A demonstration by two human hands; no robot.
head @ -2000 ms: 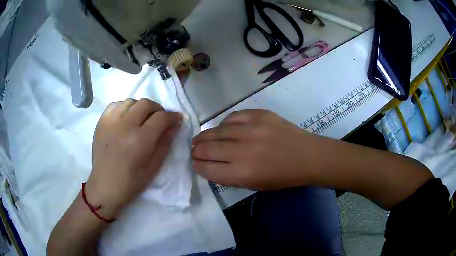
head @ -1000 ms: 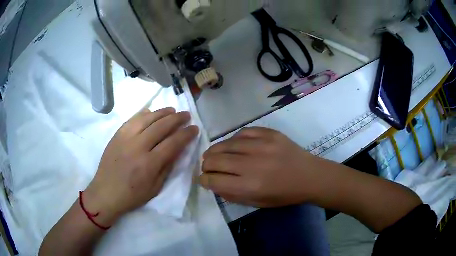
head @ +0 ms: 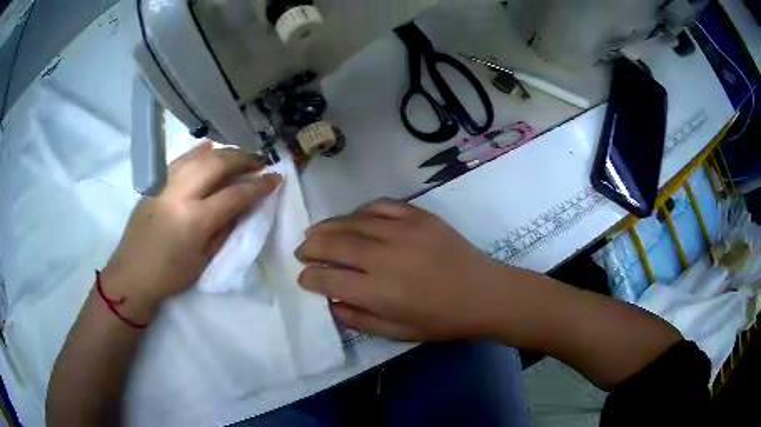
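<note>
A large white fabric piece (head: pixel 309 329) lies under the sewing machine head (head: pixel 204 71) and spreads left over the table. A smaller folded white piece (head: pixel 238 254) lies on it. My left hand (head: pixel 196 208) grips the fabric close to the presser foot (head: pixel 271 150), its fingertips just below the foot. My right hand (head: pixel 388 271) holds the fabric's right edge between thumb and fingers, nearer to me. The thumb tip is partly hidden under the hand. The needle is too small to tell.
Black shears (head: pixel 446 92), pink-handled snips (head: pixel 480 150), a slim white stick (head: pixel 555 90) and a black phone (head: pixel 632 138) lie right of the machine. A printed ruler (head: pixel 546 225) runs along the table's front edge. A yellow-railed cart (head: pixel 676 229) with white pieces stands at the right.
My left hand has moved up to the presser foot with its fingers on the fabric. The fabric's lower edge has moved up towards the machine. My right hand stays at the right edge.
</note>
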